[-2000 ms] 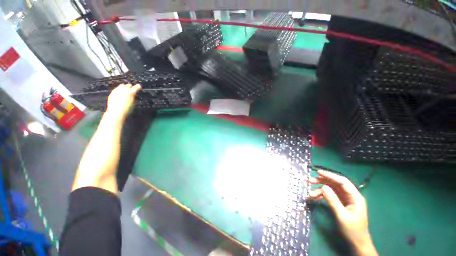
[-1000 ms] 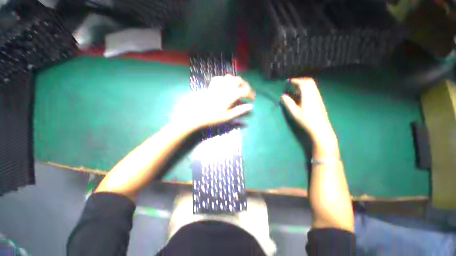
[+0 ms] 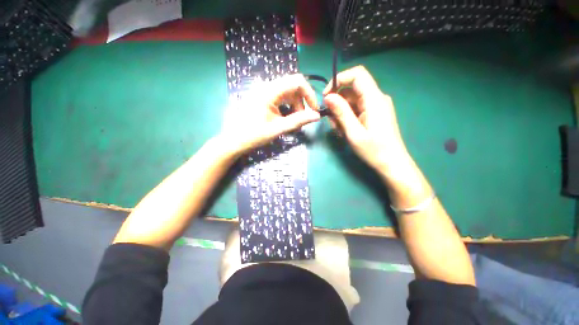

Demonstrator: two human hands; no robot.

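Observation:
A long black circuit board point(image 3: 276, 212) with rows of white dots lies upright in view on the green bench, its near end past the front edge. My left hand point(image 3: 273, 114) is over the board's middle, its thumb and fingertips pinched at a small dark plug point(image 3: 324, 112) by the board's right edge. My right hand point(image 3: 365, 120) pinches the plug's other side and a thin black cable point(image 3: 335, 47) that runs up from it. A short black loop shows above the fingertips. Glare and fingers hide whether the plug touches the board.
Stacked dotted boards point(image 3: 438, 22) stand at the back right, more boards point(image 3: 32, 47) at the back left. A black ribbed strip point(image 3: 19, 159) is at the left edge. A white paper point(image 3: 145, 18) lies by the red line. A dark block point(image 3: 568, 162) is at the right edge.
My left hand has gone from the stack at the left to the board. My right hand has come in beside it with the cable. The view has tilted down, and the board now shows nearly whole.

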